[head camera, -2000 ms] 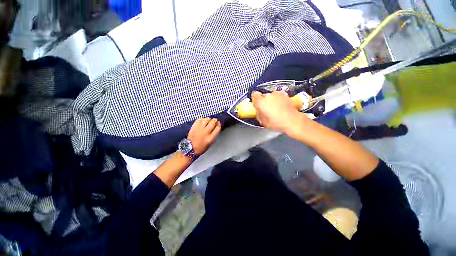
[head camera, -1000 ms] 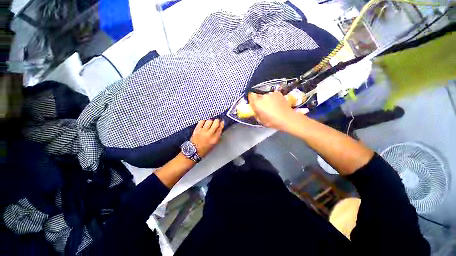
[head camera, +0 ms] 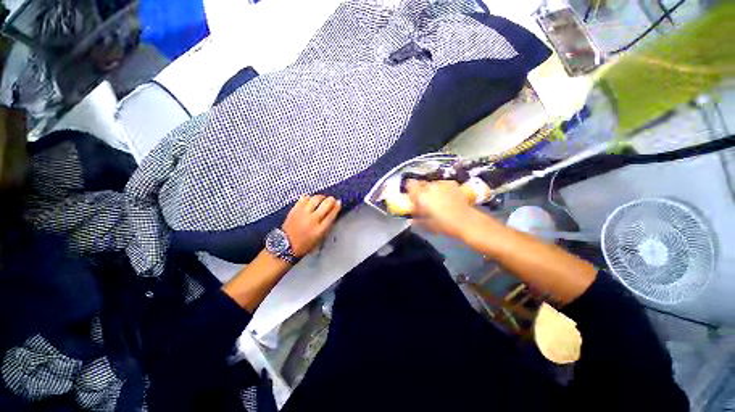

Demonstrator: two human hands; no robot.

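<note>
A checked jacket (head camera: 298,129) with a wide navy trim band (head camera: 451,100) lies over the padded board on the white-covered table. A small dark flap (head camera: 409,53) shows on its checked body. My right hand (head camera: 435,205) is closed around the yellow handle of the steam iron (head camera: 395,183). The iron's tip points left, at the near edge of the navy band. My left hand (head camera: 310,224), with a watch on the wrist, rests on the band's near edge left of the iron, fingers curled; whether it pinches the cloth is hidden.
A pile of navy and checked garments (head camera: 48,354) lies at the left. A metal tray (head camera: 569,39) is at the table's upper right. A yellowish hose (head camera: 528,146) and black cable (head camera: 645,158) run right from the iron. A white fan (head camera: 657,249) stands at the right.
The iron has moved down and slightly back from the jacket, showing more of the navy band. My left hand has shifted left along the band. The hose and cable hang lower.
</note>
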